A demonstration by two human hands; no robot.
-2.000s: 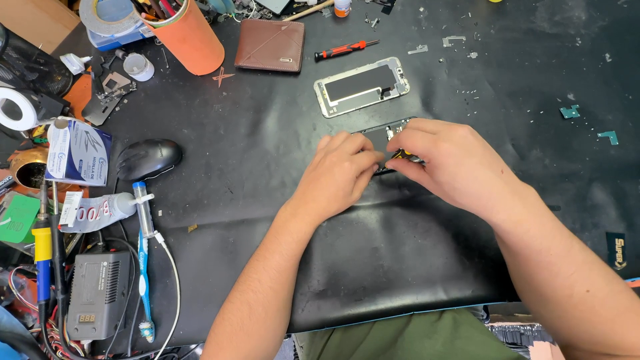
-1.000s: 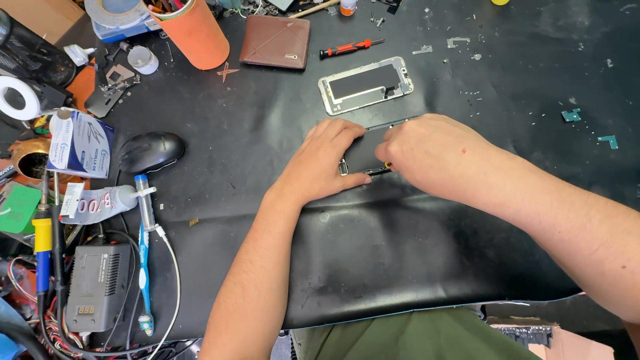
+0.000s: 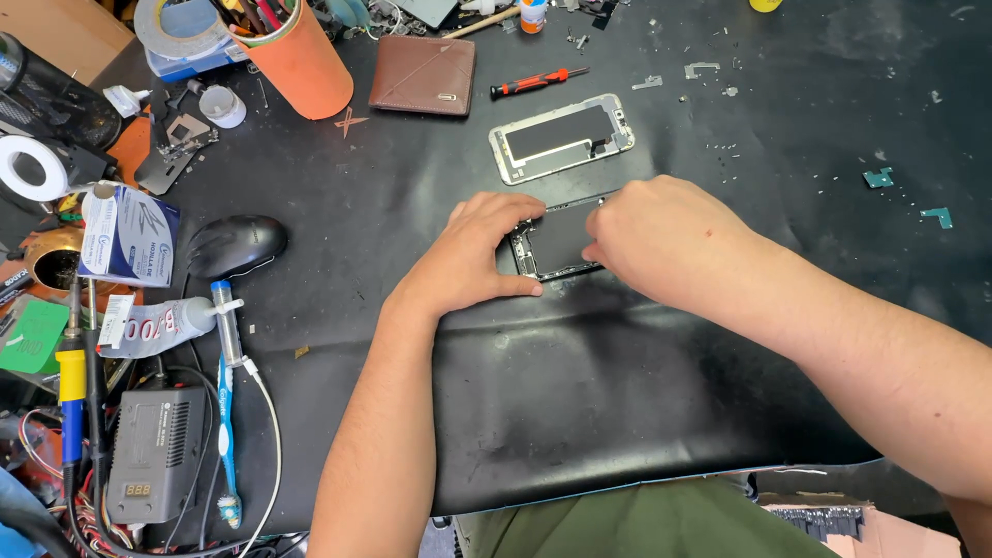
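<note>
An opened smartphone body lies on the black mat, its dark inside facing up. My left hand grips its left end, the thumb at the near edge and the fingers at the far edge. Over the phone's right part is my right hand, with its fingers curled; whatever lies between the fingertips is hidden. Just beyond the body rests a detached phone screen assembly, back side up. A red and black precision screwdriver lies farther off, beside a brown wallet.
Small metal brackets and teal pieces are scattered at the right. A black mouse, a toothbrush, a soldering iron and a grey station crowd the left. An orange pen cup stands at the back.
Two seconds ago my hands were close together over the phone, with a yellow and black tool in my right fingers. My left hand has moved to the phone's left end, uncovering more of its inside.
</note>
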